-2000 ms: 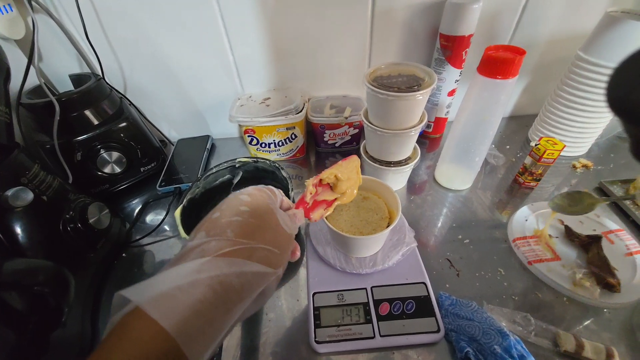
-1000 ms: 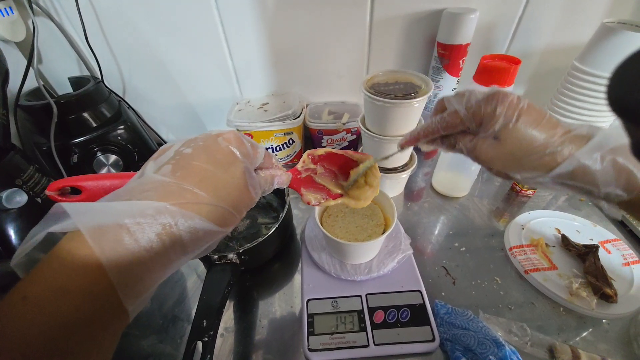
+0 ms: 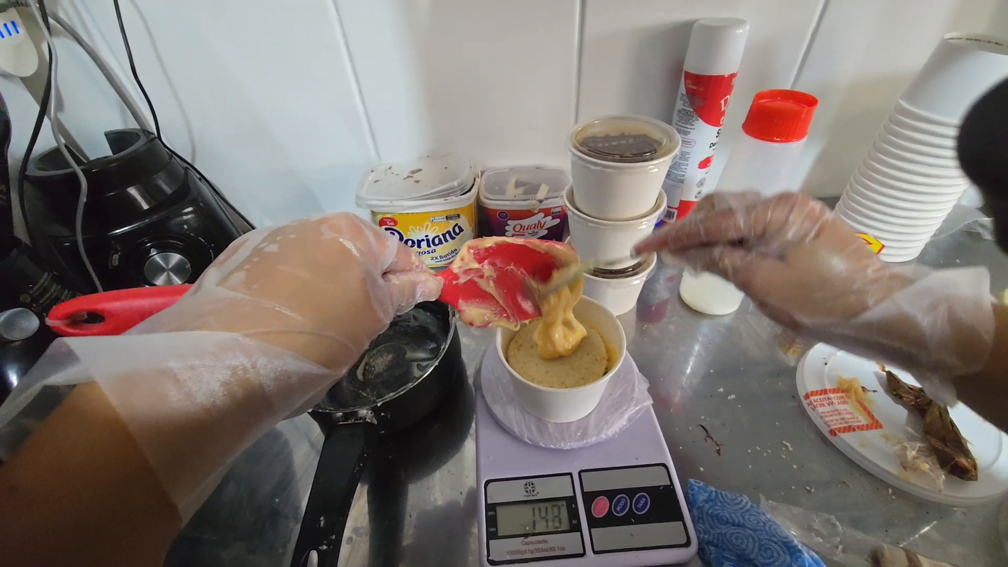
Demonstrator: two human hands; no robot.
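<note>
Gloved in clear plastic, my left hand [image 3: 315, 291] grips a red spatula [image 3: 504, 283] whose cream-smeared head is over a white paper cup [image 3: 561, 402]. My right hand [image 3: 756, 244], also gloved, holds a metal spoon [image 3: 568, 276] against the spatula head. Thick tan cream [image 3: 561, 327] hangs from the two tools onto a round of cake [image 3: 555, 358] inside the cup. The cup stands on a plastic-wrapped plate of a lilac digital kitchen scale [image 3: 579, 465], whose display reads 148. A black saucepan [image 3: 386, 394] is below my left hand.
Behind the scale are margarine tubs [image 3: 425, 228], stacked filled cups [image 3: 622, 169], a spray can [image 3: 709, 118] and a red-capped bottle [image 3: 776, 142]. Stacked empty cups [image 3: 902, 173] and a white lid with scraps [image 3: 835, 441] are right; a blue cloth [image 3: 740, 528] lies in front, a black appliance [image 3: 134, 213] left.
My right hand came in from the right with the spoon, first seen one second ago. Cream has since slid off the spatula toward the cake. The scale reading rose from 143 to 148.
</note>
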